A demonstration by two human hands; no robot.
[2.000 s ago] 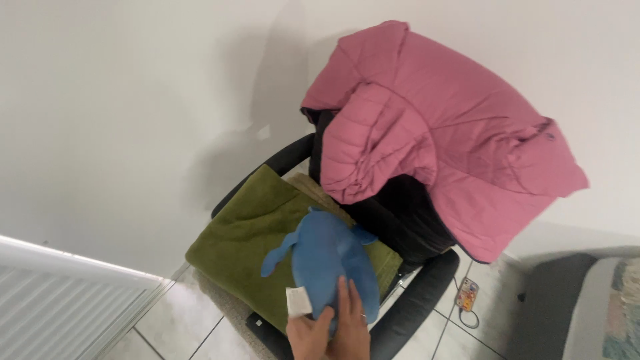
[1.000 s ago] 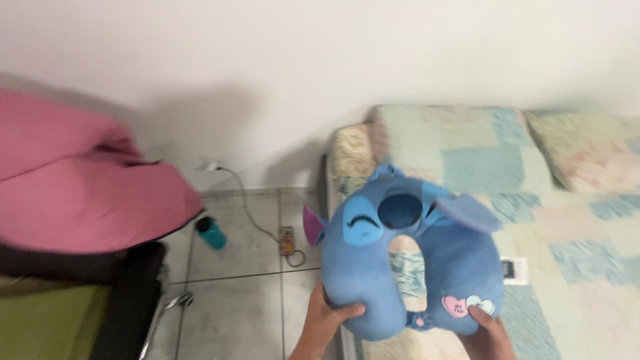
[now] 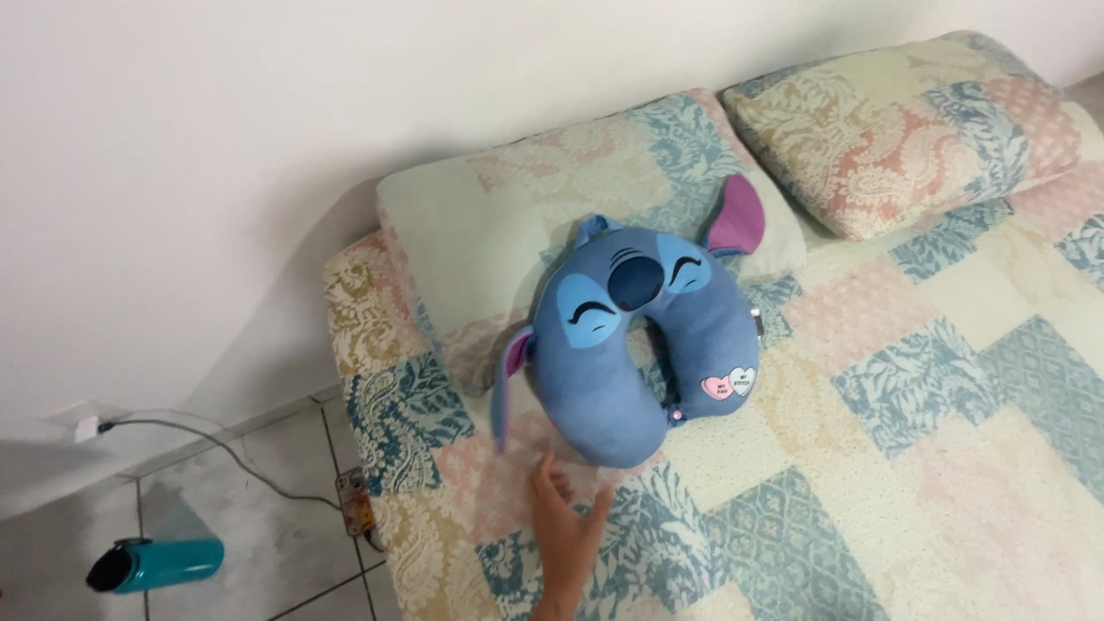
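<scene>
A blue plush neck pillow with a cartoon face (image 3: 586,405) lies on the patchwork bedspread (image 3: 776,535), its top against the nearer patterned pillow (image 3: 517,207). One pink-lined ear sticks up at its right, the other hangs at its left. Just below the neck pillow's lower left lobe is my left hand (image 3: 565,526), thumb and fingers apart, holding nothing. My right hand is out of view.
A second patterned pillow (image 3: 906,147) rests at the bed's upper right. On the tiled floor left of the bed lie a teal bottle (image 3: 177,563) and a phone in a patterned case (image 3: 354,502), with a cable (image 3: 233,457) running to a wall socket.
The neck pillow, on a green cloth on a chair at first and then held in both hands, now lies on the bed, let go. The view has swung right from the chair to the bed.
</scene>
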